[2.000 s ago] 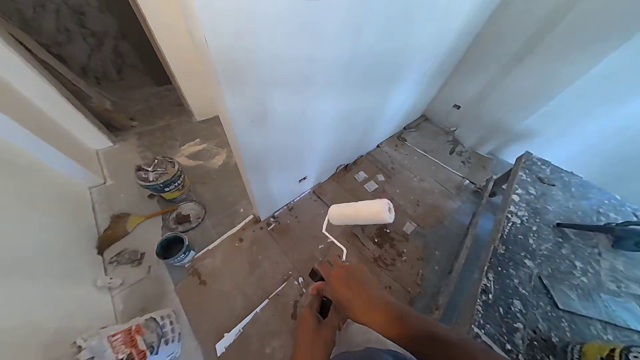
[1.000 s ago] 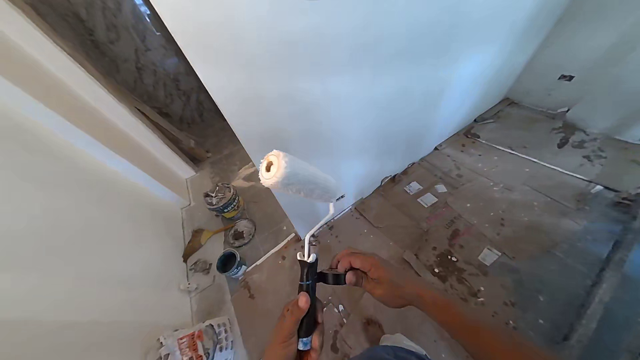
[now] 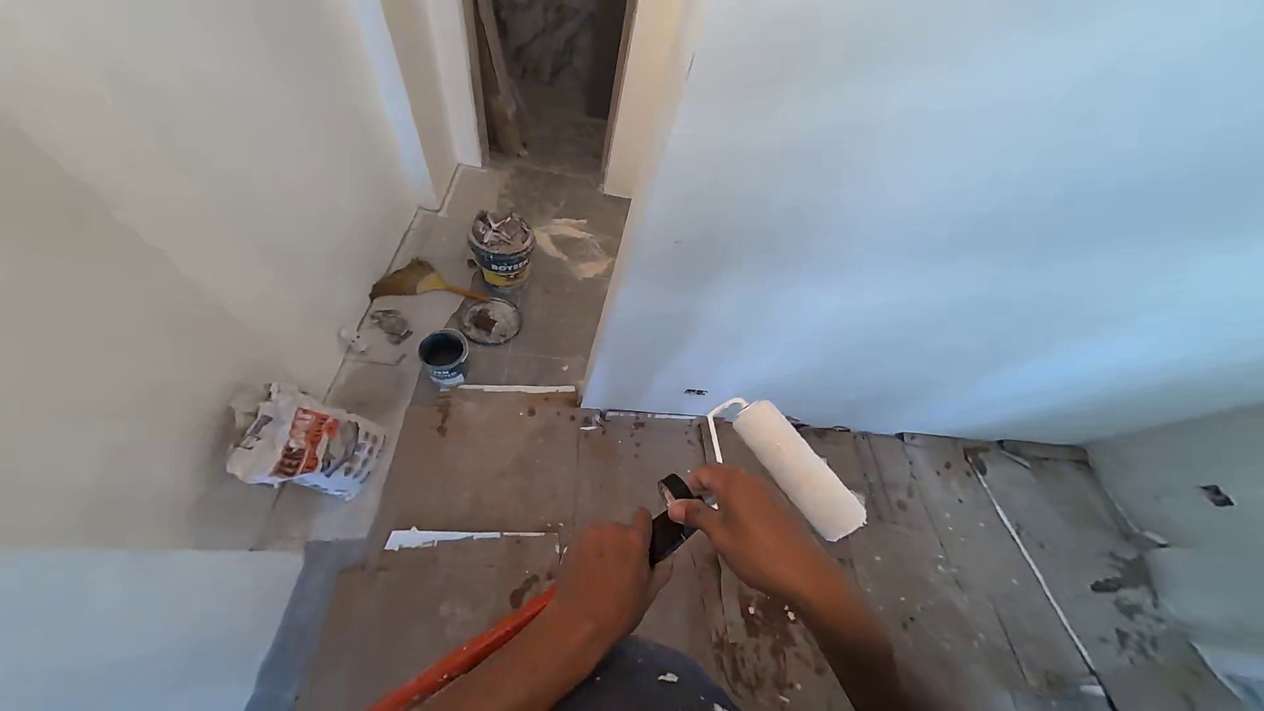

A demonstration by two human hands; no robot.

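A paint roller with a white fluffy cover [image 3: 800, 469] and a white wire frame lies across the middle of the view, its cover pointing down to the right. My left hand [image 3: 610, 573] is closed around the roller's black handle [image 3: 669, 533]. My right hand [image 3: 741, 518] pinches a roll of black tape [image 3: 675, 488] at the top of that handle, near the wire frame. A red-orange pole [image 3: 474, 652] runs from beside my left hand to the bottom edge; its join with the handle is hidden by the hand.
A bucket of debris [image 3: 502, 252], a broom [image 3: 410, 280], a round lid [image 3: 491, 321] and a dark open paint can [image 3: 443, 357] stand or lie left of the wall corner [image 3: 612, 326]. A crumpled printed sack [image 3: 306, 444] rests against the left wall. A doorway opens behind.
The roller, upright with its cover to the left a second ago, is now tilted with its cover to the right. A red-orange pole has come into view below my left hand. The view has turned left.
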